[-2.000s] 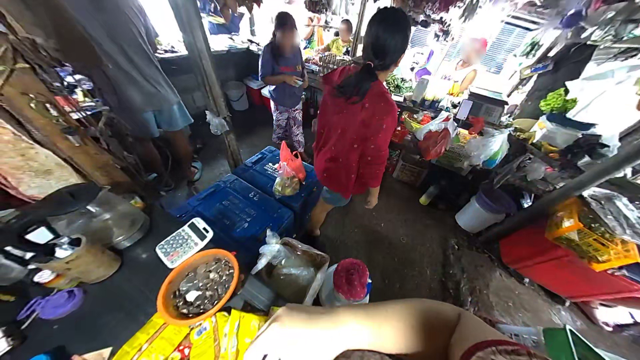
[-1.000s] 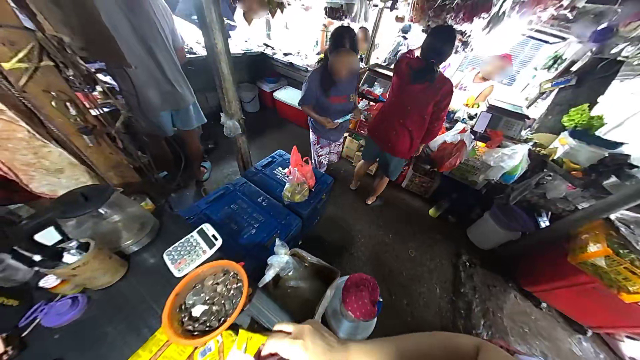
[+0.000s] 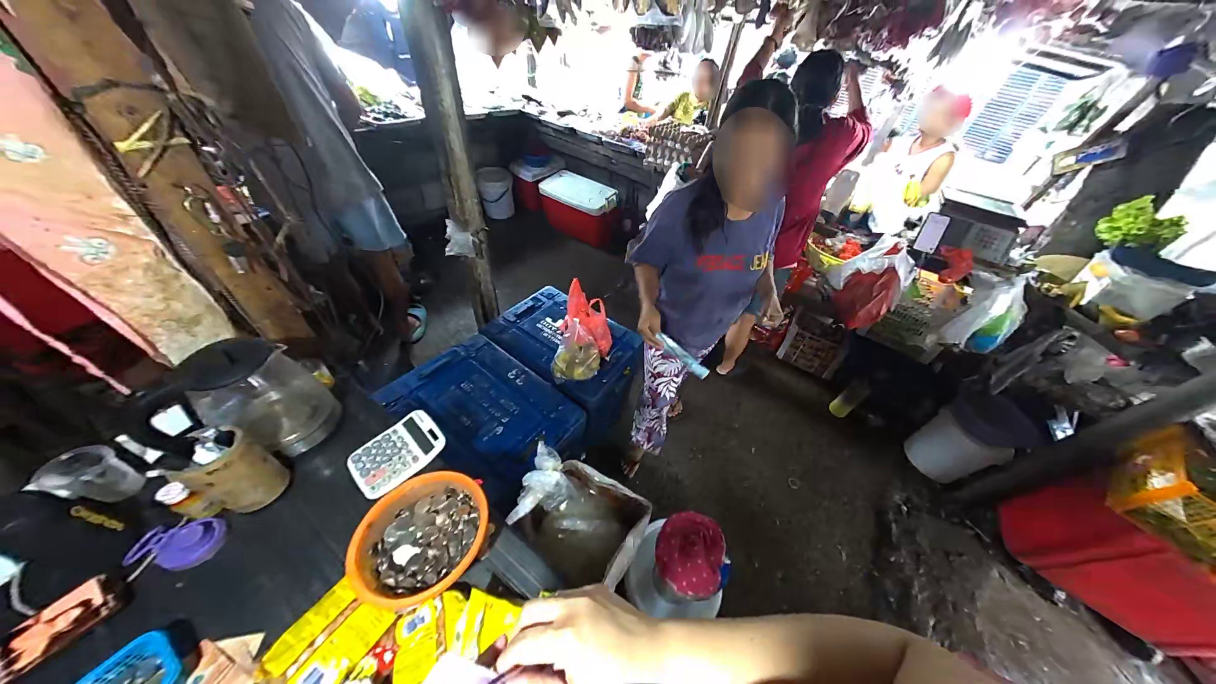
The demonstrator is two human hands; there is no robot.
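My right hand [image 3: 579, 635] reaches in from the right at the bottom edge, its fingers bent down beside yellow packets [image 3: 423, 638]. Something pale and pinkish [image 3: 461, 671] shows by the fingertips, too cut off to name; whether they grip it is unclear. My left hand is out of view. Just above the packets stands an orange plastic bowl [image 3: 359, 560] full of coins [image 3: 427, 541]. Behind it on the black tabletop lies a white calculator [image 3: 394, 456]. Right of the bowl, a clear plastic bag [image 3: 560, 503] sits in an open box [image 3: 629, 556], near a container with a dark red cover [image 3: 691, 556].
Blue lidded crates [image 3: 480, 399] stand beyond the table, one bearing a red-handled bag of food [image 3: 579, 347]. A person in a grey-purple shirt [image 3: 708, 271] stands beside them, holding a light blue item [image 3: 684, 356]. A wooden post [image 3: 456, 161] rises behind. Purple scoops [image 3: 180, 544] lie at left.
The person in the grey-purple shirt has come nearer, to beside the blue crates. The person in red has moved away toward the stall and now has raised arms.
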